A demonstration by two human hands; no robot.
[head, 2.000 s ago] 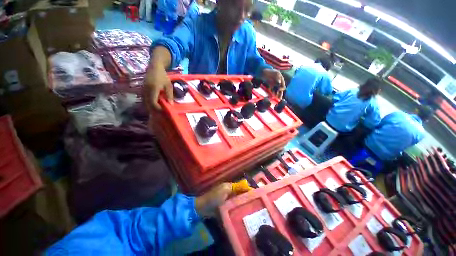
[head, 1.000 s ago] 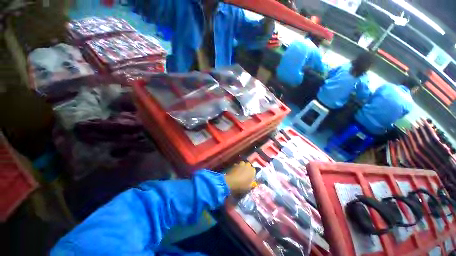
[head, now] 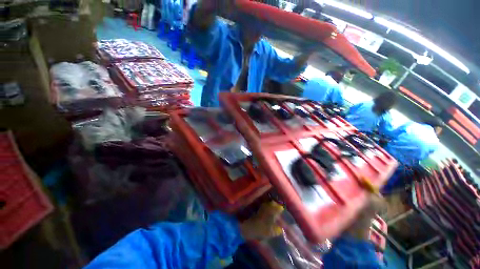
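Observation:
A red compartment tray with closed black watches on white label cards is tilted in the air in front of me. My right hand, blurred, with a yellow finger cot, grips its near right edge. My left hand, also with yellow on the fingers, is below the tray's near left corner; whether it touches the tray or holds anything is unclear. Below lies a tray under shiny clear plastic film. The raised tray partly covers a tray stack with clear film on top.
A person in a blue smock across from me lifts another red tray. Film-covered tray stacks stand at the back left, dark bagged material at the left. Upright trays and seated workers are at the right.
The watch tray has come up and left from the lower right, over the film-covered tray and partly over the stack. My right hand has come into view. The other person has lifted a tray off the stack.

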